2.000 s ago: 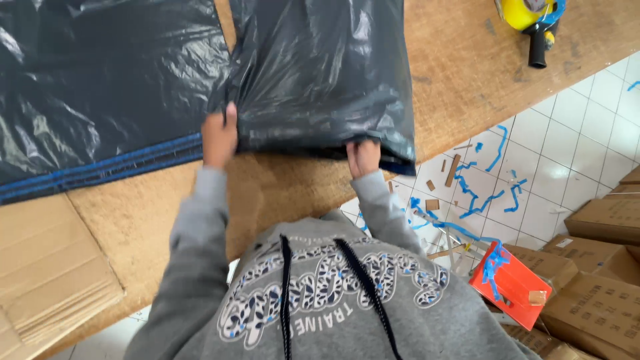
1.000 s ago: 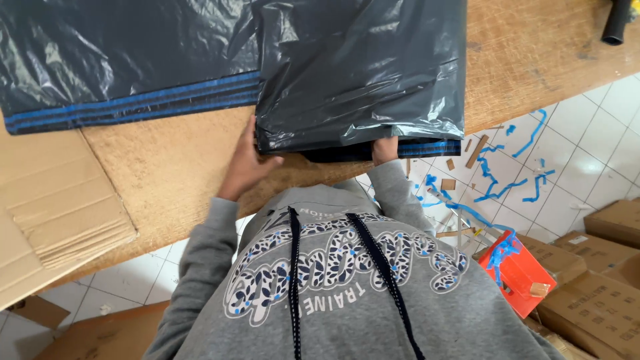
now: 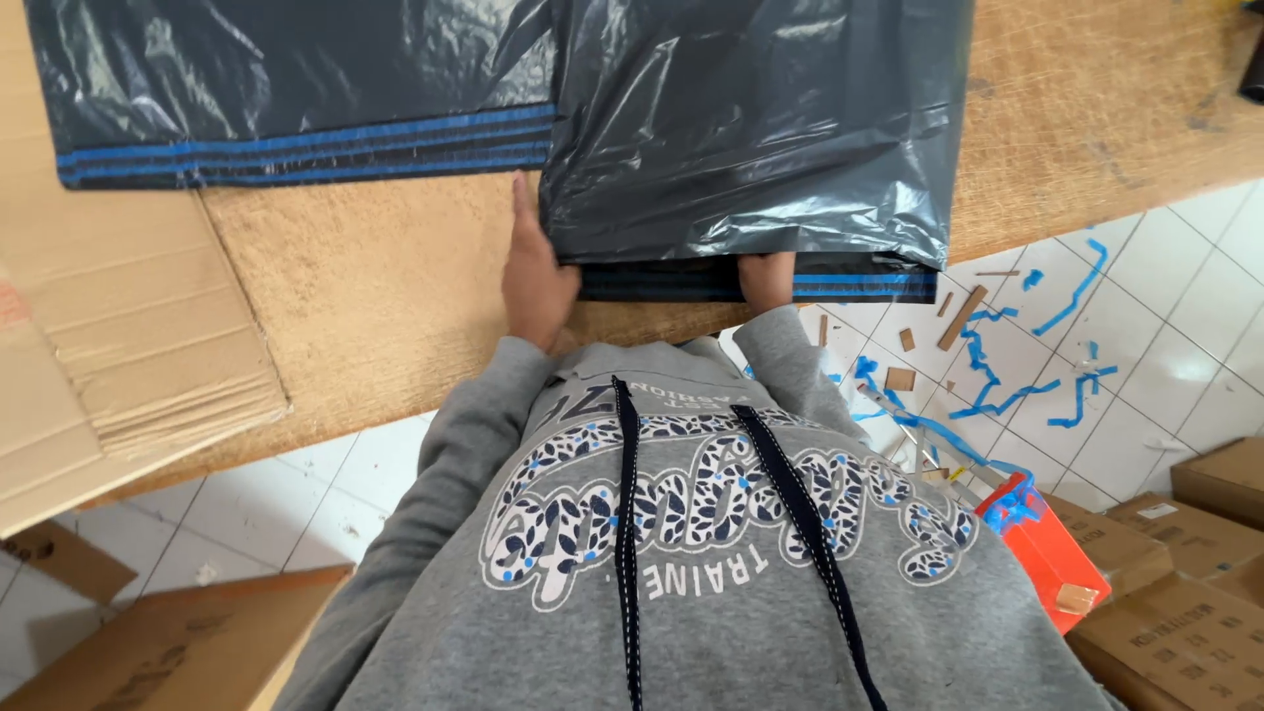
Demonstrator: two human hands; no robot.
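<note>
A large dark grey plastic bag (image 3: 770, 128) lies on the wooden table, its blue-striped open edge toward me and jutting past the table's edge at the right. Against the bag's left lower corner is my left hand (image 3: 536, 281), its index finger pointing away from me and its thumb at the bag's edge. My right hand (image 3: 768, 281) reaches into the bag's mouth; its fingers are hidden under the upper layer. A second dark plastic bag (image 3: 296, 69) with a blue-striped edge lies at the left, partly covered by the first.
Flattened cardboard (image 3: 148, 326) lies on the table (image 3: 395, 257) at the left. On the tiled floor are scraps of blue tape (image 3: 978, 365) and cardboard, an orange-red box (image 3: 1052, 553) and several cardboard boxes (image 3: 1175, 632). A black handle (image 3: 1254, 74) shows at the right edge.
My left hand has moved down off the bag's left side to its lower corner. My right hand stays at the bag's mouth, where more of the blue-striped edge now shows. The view has shifted.
</note>
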